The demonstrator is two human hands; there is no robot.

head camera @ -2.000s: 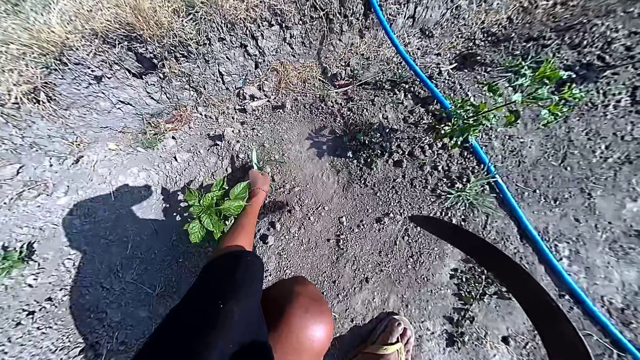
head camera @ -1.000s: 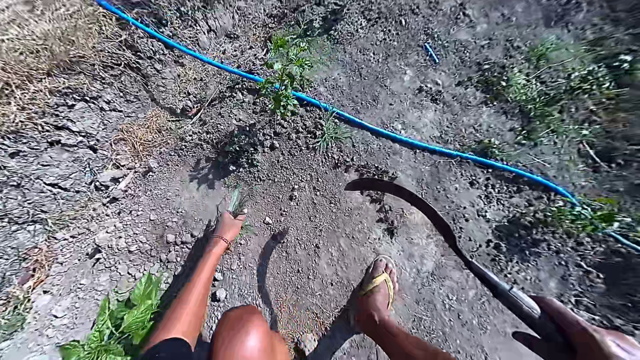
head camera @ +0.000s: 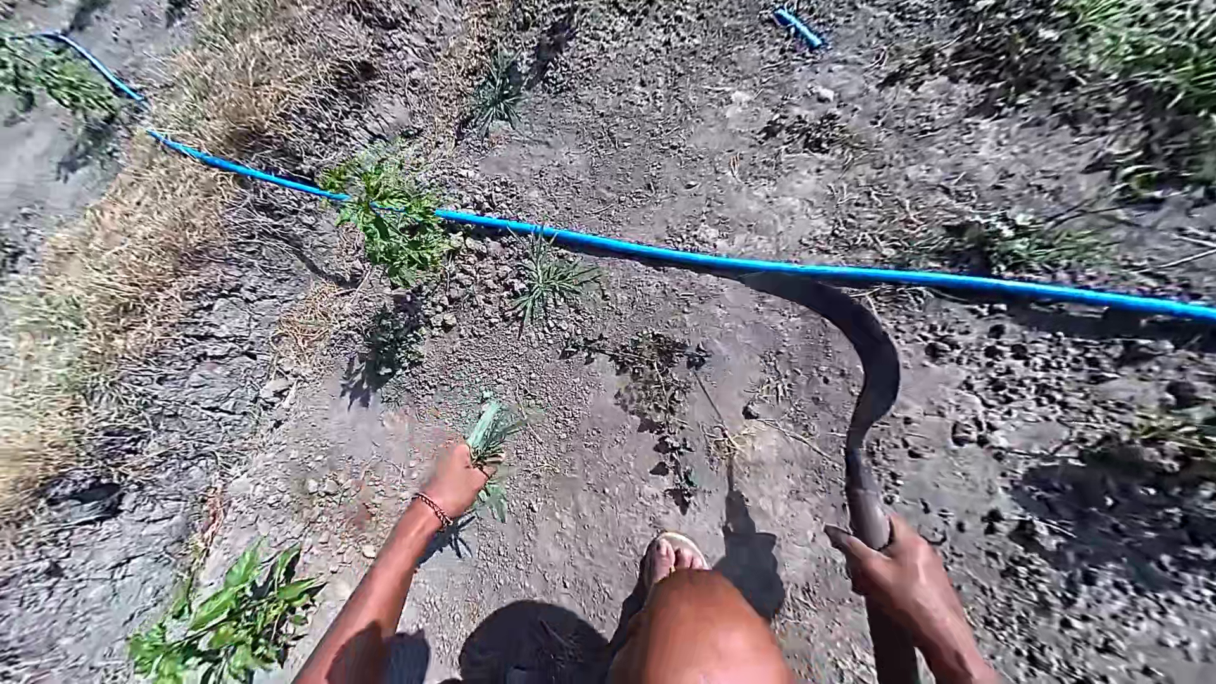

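My left hand [head camera: 458,483], with a bracelet at the wrist, is closed around a small bunch of green grass [head camera: 492,432] low over the dry soil. My right hand [head camera: 898,570] grips the handle of a sickle [head camera: 879,366] at the lower right. Its dark curved blade points away from me and bends left, and the tip lies over or close beside a blue hose [head camera: 665,255]. Between my hands and the hose are a grass tuft [head camera: 549,281] and a low, sparse weed [head camera: 655,380].
A leafy plant [head camera: 228,613] grows at the lower left, and another [head camera: 389,223] stands against the hose. Dry grass [head camera: 142,237] covers the left side. A short blue pipe piece [head camera: 798,28] lies at the top. My sandalled foot [head camera: 676,556] is below centre.
The sickle has swung from pointing left to pointing away from me, its tip now by the hose. My right hand, out of view two seconds ago, is visible. The view has shifted considerably.
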